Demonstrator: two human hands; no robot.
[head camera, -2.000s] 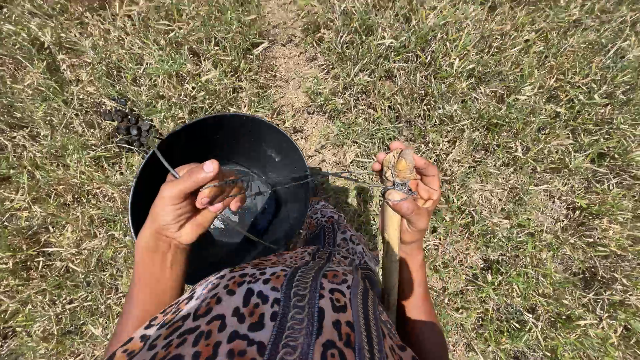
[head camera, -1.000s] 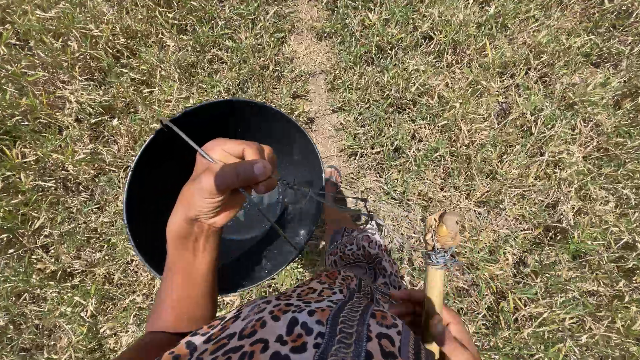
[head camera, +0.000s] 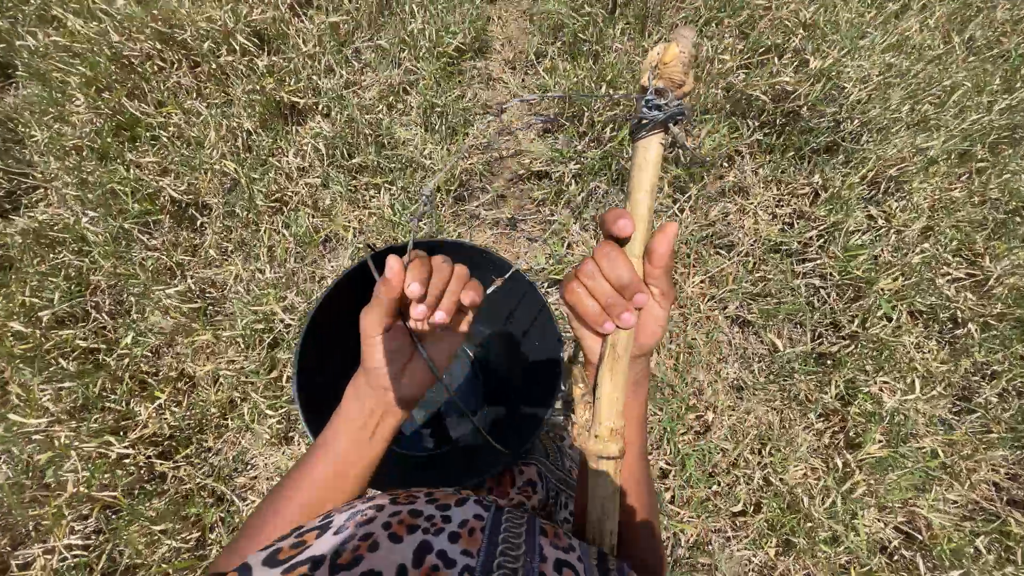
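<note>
My left hand (head camera: 420, 320) grips a thin dark cord (head camera: 448, 388), its fingers curled and a loose end trailing down over the black basin. My right hand (head camera: 620, 292) is wrapped around a pale wooden pole (head camera: 642, 180), which looks like bamboo and stands nearly upright in view. Near the pole's top, several turns of cord (head camera: 660, 114) are wound around it, just below a rough yellowish-brown lump (head camera: 669, 64). A stretch of cord runs from that winding leftward and down toward my left hand.
Below my left hand stands a round black basin (head camera: 512, 360) with some liquid-like shine in it. Dry, patchy grass (head camera: 840, 320) surrounds it, with a strip of bare soil (head camera: 508, 184) beyond. Leopard-print clothing (head camera: 400, 528) covers my lap at the bottom edge.
My right hand has raised the pole, so its wound tip stands much higher in view. My left hand has turned its curled fingers into view and still holds the cord.
</note>
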